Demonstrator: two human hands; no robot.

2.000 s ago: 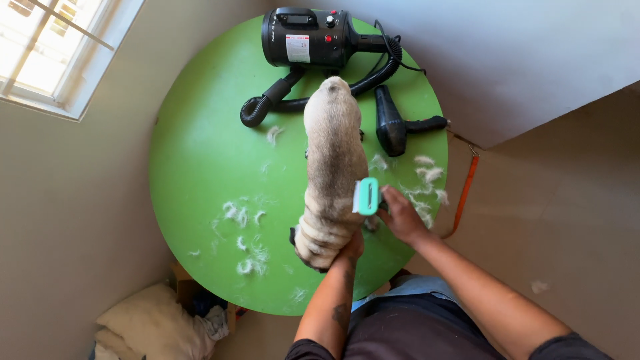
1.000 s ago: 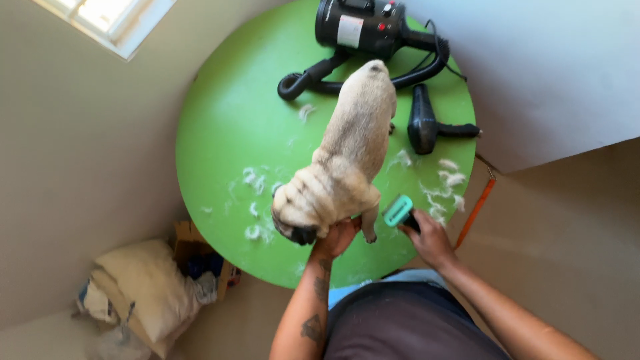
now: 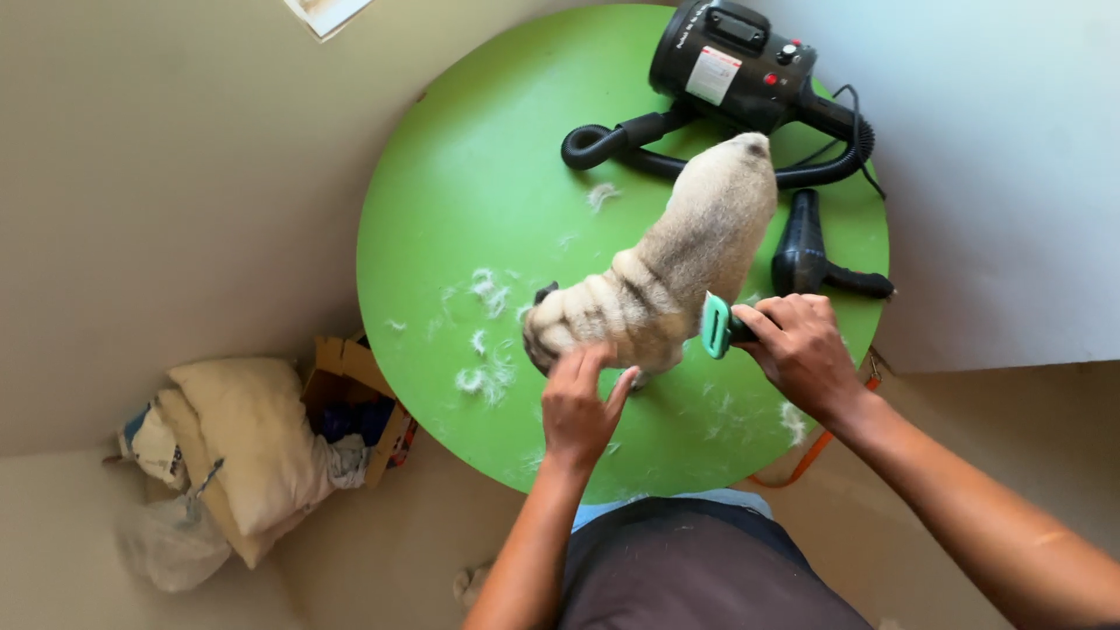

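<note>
A fawn pug (image 3: 691,236) stands on a round green table (image 3: 472,157), its head toward the left and its rump by the black dryer. My left hand (image 3: 582,407) is at the near side of its head and neck, thumb apart and fingertips blurred; it grips nothing visible. My right hand (image 3: 801,346) is closed around the dark handle of a teal deshedding brush (image 3: 716,325), whose edge is at or very near the pug's shoulder; contact is unclear. Loose tufts of fur (image 3: 488,293) lie on the table left of the pug, with more on its near side.
A black pet blow dryer (image 3: 735,66) with a ribbed hose (image 3: 652,162) stands at the table's far side. A black hair dryer (image 3: 801,249) lies at the right edge, near an orange strap (image 3: 809,459). Cushions (image 3: 254,437) and an open cardboard box (image 3: 381,376) are at lower left.
The pug has turned its head end to the left. My left hand has come off the underside of its head or neck. My right hand has brought the brush up to the shoulder since one second ago.
</note>
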